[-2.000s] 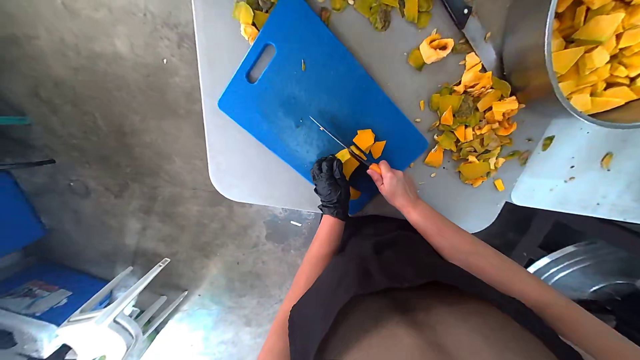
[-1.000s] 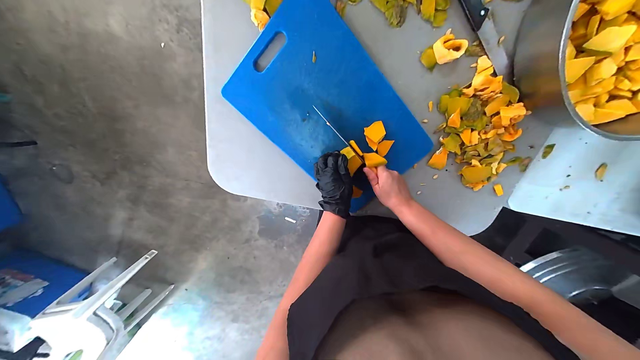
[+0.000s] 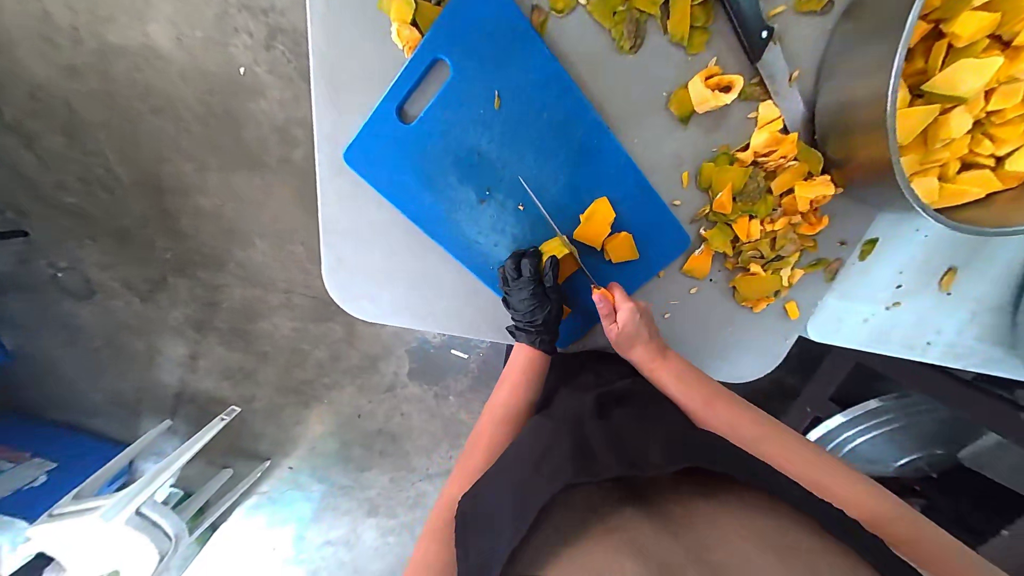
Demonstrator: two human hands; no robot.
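My left hand point(image 3: 532, 300), in a black glove, holds a piece of orange squash point(image 3: 560, 258) down near the lower edge of a blue plastic cutting board point(image 3: 480, 160). Bare, my right hand point(image 3: 630, 322) grips the orange handle of a knife point(image 3: 547, 216), whose thin blade lies against that piece and points up and left. Cut squash chunks point(image 3: 596, 223) rest on the board just right of the blade. Part of another piece shows beside the glove, mostly hidden.
Squash peelings point(image 3: 764, 216) are heaped on the grey table point(image 3: 384, 280) right of the board, with more along the top. A dark-handled knife point(image 3: 780, 84) lies by a metal pot point(image 3: 860, 112) of cut squash. A white plastic chair point(image 3: 144, 504) stands lower left.
The knife has shifted slightly relative to the squash under my left hand. The loose chunks right of the blade now lie farther from it and apart. Both hands keep their holds.
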